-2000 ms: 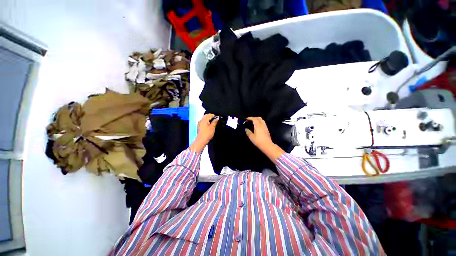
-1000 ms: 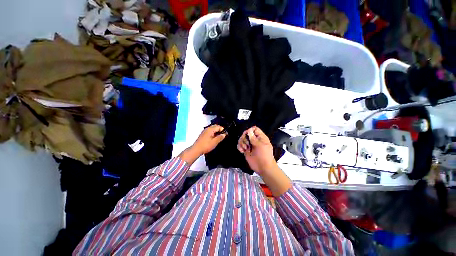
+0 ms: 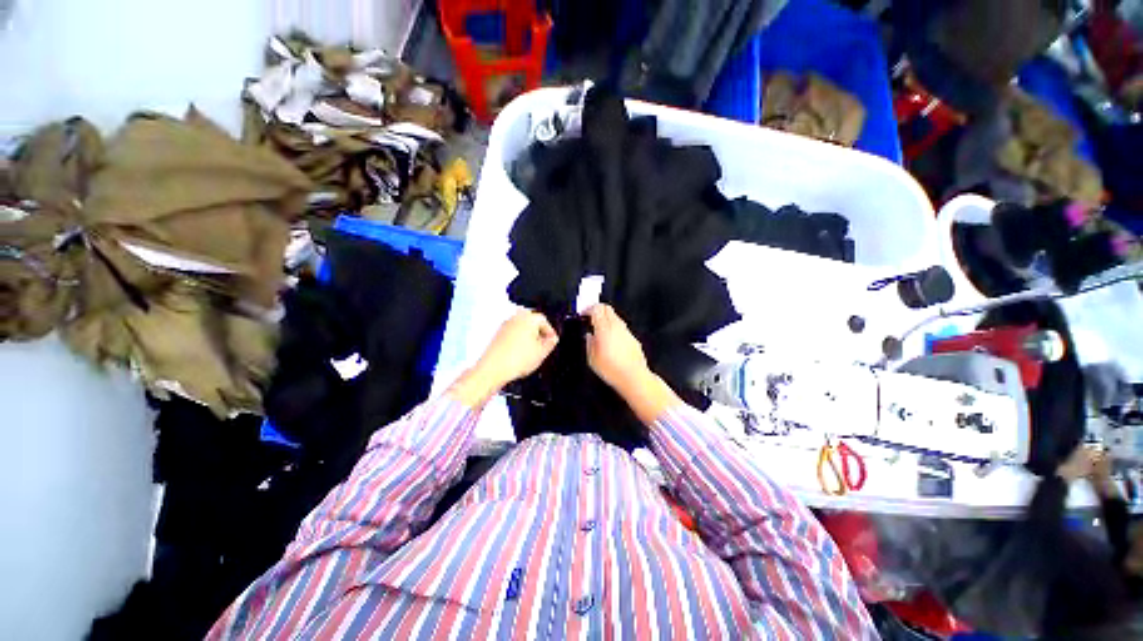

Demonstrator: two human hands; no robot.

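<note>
A fanned bundle of black cut pieces (image 3: 627, 225) lies on the white machine table (image 3: 474, 313) in front of me. A small white ticket (image 3: 589, 293) lies on the bundle, just above my right fingertips. My left hand (image 3: 520, 346) and my right hand (image 3: 614, 351) are close together over the bundle's gathered part, fingers pinched. A small dark bit shows between them, perhaps a cord or a fold of the cloth; it is too small and dark to tell what each hand grips.
The sewing machine (image 3: 877, 403) and red-and-yellow scissors (image 3: 841, 468) are to the right. A thread cone (image 3: 925, 287) stands behind. Khaki cut pieces (image 3: 188, 251) are heaped left, beside a blue crate (image 3: 434, 247) with black cloth. A red stool (image 3: 494, 56) is at the back. Another person's hand (image 3: 1080, 466) shows far right.
My hands have come closer together over the bundle; my right hand, raised a second ago, is lower and turned inward. The view has also shifted.
</note>
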